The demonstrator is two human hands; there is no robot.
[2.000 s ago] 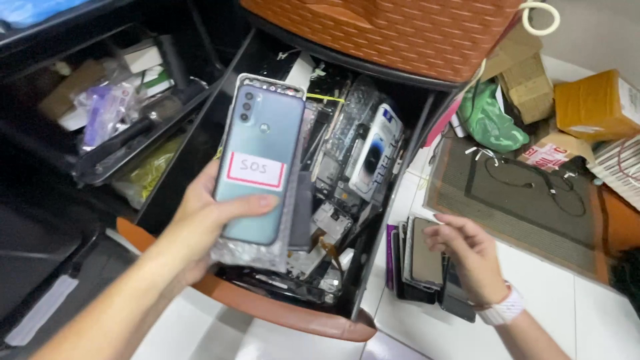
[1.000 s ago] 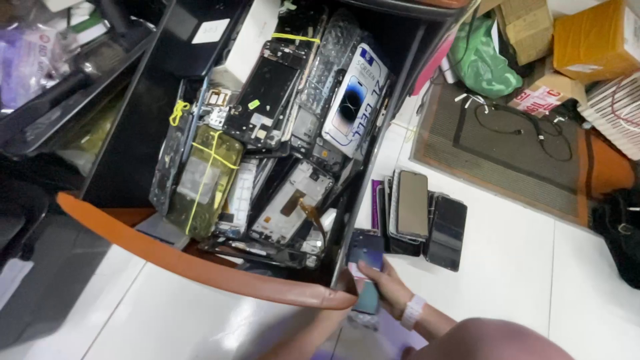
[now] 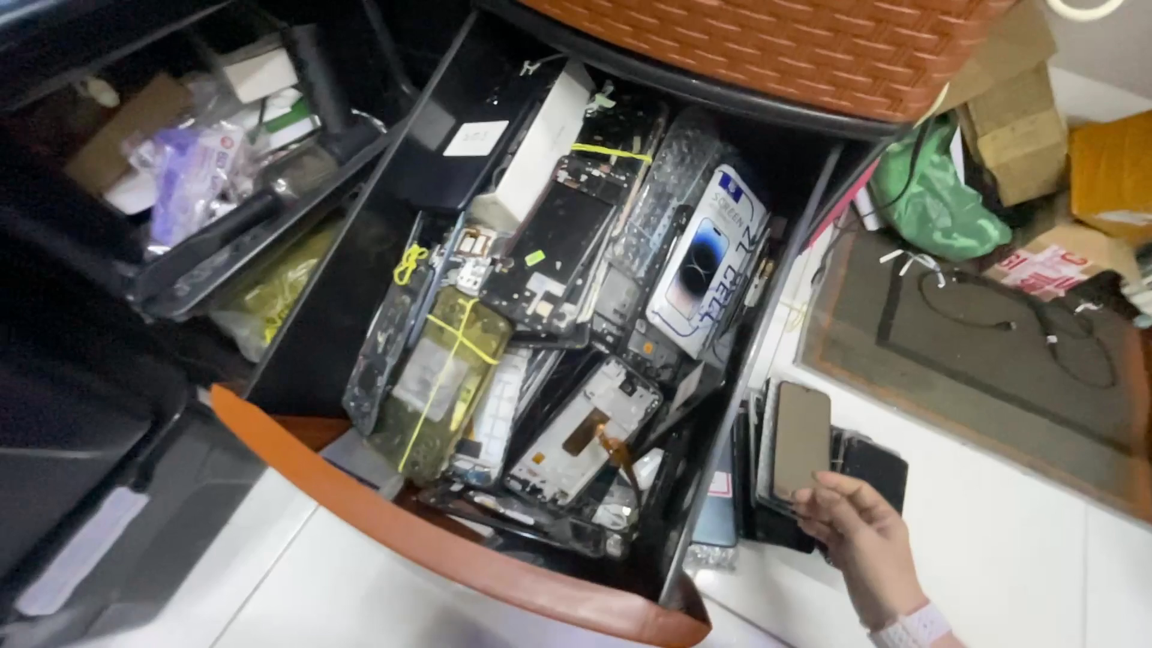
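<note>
My right hand (image 3: 853,533), with a pale band at the wrist, has its fingertips at the lower edge of a smartphone (image 3: 802,441) on top of a phone stack; whether it grips it I cannot tell. A black phone (image 3: 871,470) lies right of the stack. At its left, the blue-green phone (image 3: 716,508) is on the floor, partly hidden by the drawer side. The open drawer (image 3: 432,540) holds phone parts, a yellow-wrapped bundle (image 3: 450,387) tied with yellow bands, a white screen box (image 3: 708,261) and a bare phone frame (image 3: 587,432). My left hand is out of view.
A brown woven-pattern drawer front (image 3: 765,45) overhangs the open drawer. At left, another container holds plastic bags (image 3: 193,180) and boxes. On the right are a floor mat (image 3: 972,360) with a cable, a green plastic bag (image 3: 936,202) and cardboard boxes (image 3: 1012,135).
Two seconds ago my left hand held the blue-green phone over the drawer; now that phone lies beside the stack. My left hand has left the view, and my right hand is at the stack's top phone.
</note>
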